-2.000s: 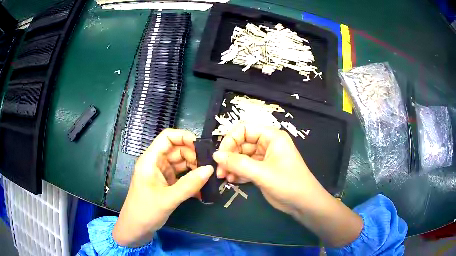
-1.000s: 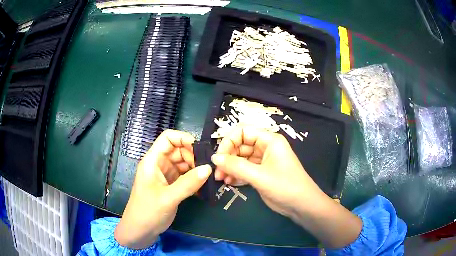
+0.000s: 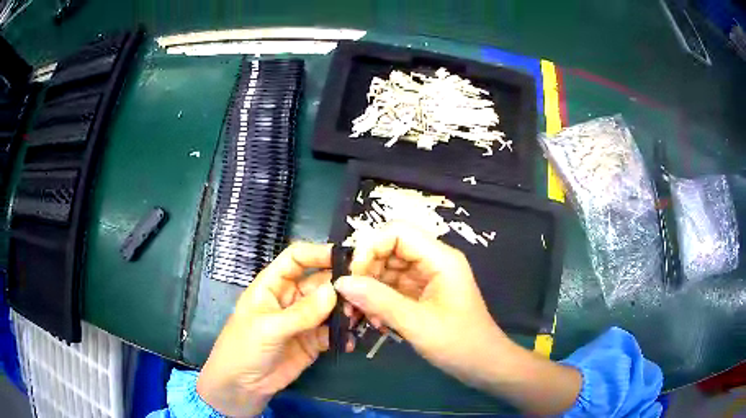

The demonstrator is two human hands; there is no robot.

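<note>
A small black plastic housing (image 3: pixel 339 314) stands upright between my fingertips, narrow side towards me. My left hand (image 3: pixel 282 318) grips it from the left. My right hand (image 3: pixel 413 302) pinches its upper part between thumb and fingers; whether a metal piece is in those fingertips is hidden. Behind my right hand, the near black tray (image 3: pixel 523 269) holds a small heap of pale metal strips (image 3: pixel 409 211). A few loose strips (image 3: pixel 375 344) lie on the mat below, partly covered by my right hand.
The far black tray (image 3: pixel 327 135) holds a larger whitish heap. A row of black housings (image 3: pixel 262 163) lies left of the trays, then one loose housing (image 3: pixel 144 234) and a compartment tray (image 3: pixel 49 204). Two clear bags (image 3: pixel 613 204) lie right. A white basket (image 3: pixel 69 367) is lower left.
The housing has turned from its broader face to a narrow edge between my fingers. My right fingertips now overlap its upper part. The whole scene sits slightly lower in the view.
</note>
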